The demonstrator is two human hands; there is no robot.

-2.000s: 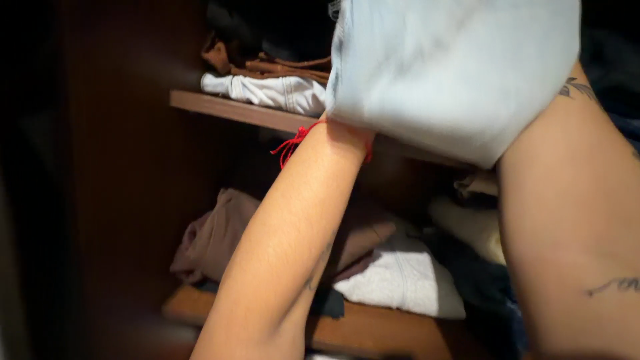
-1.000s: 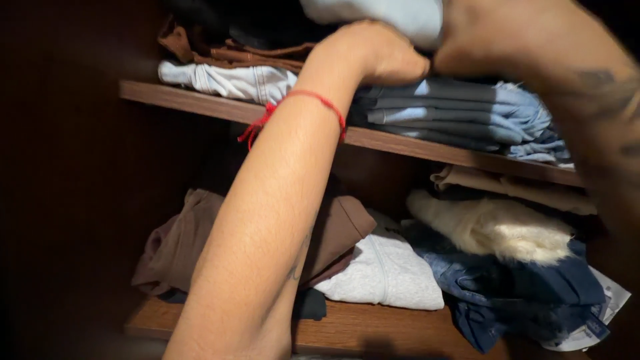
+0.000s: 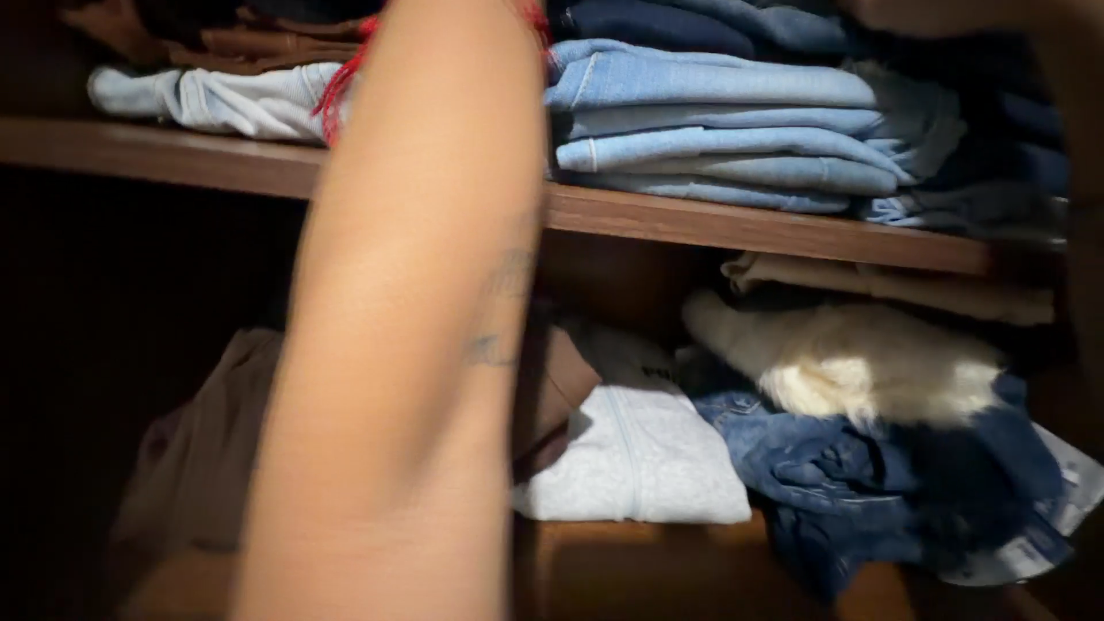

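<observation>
My left forearm, with a red string bracelet (image 3: 345,86), reaches up across the middle. My left hand is beyond the top edge, so its grip is hidden. At the top right, a dark, blurred part of my right hand or wrist (image 3: 949,17) shows; its fingers and anything in them cannot be made out. Between the arms, folded light-blue jeans (image 3: 716,82) lie stacked on the upper shelf, with darker denim (image 3: 655,26) behind and above. A whitish denim garment (image 3: 250,103) lies left of my forearm, below folded brown clothing (image 3: 267,43).
The upper wooden shelf edge (image 3: 733,220) crosses the view. Below it lie a brown garment (image 3: 207,440), a light grey folded garment (image 3: 638,457), crumpled dark-blue jeans (image 3: 828,466) and a cream fluffy item (image 3: 862,371). Beige folded cloth (image 3: 906,285) sits behind the fluffy item.
The pale-blue garment seen at my hands earlier no longer shows there. My left hand has passed out of view at the top. My right arm has moved toward the upper right, uncovering more stacked jeans.
</observation>
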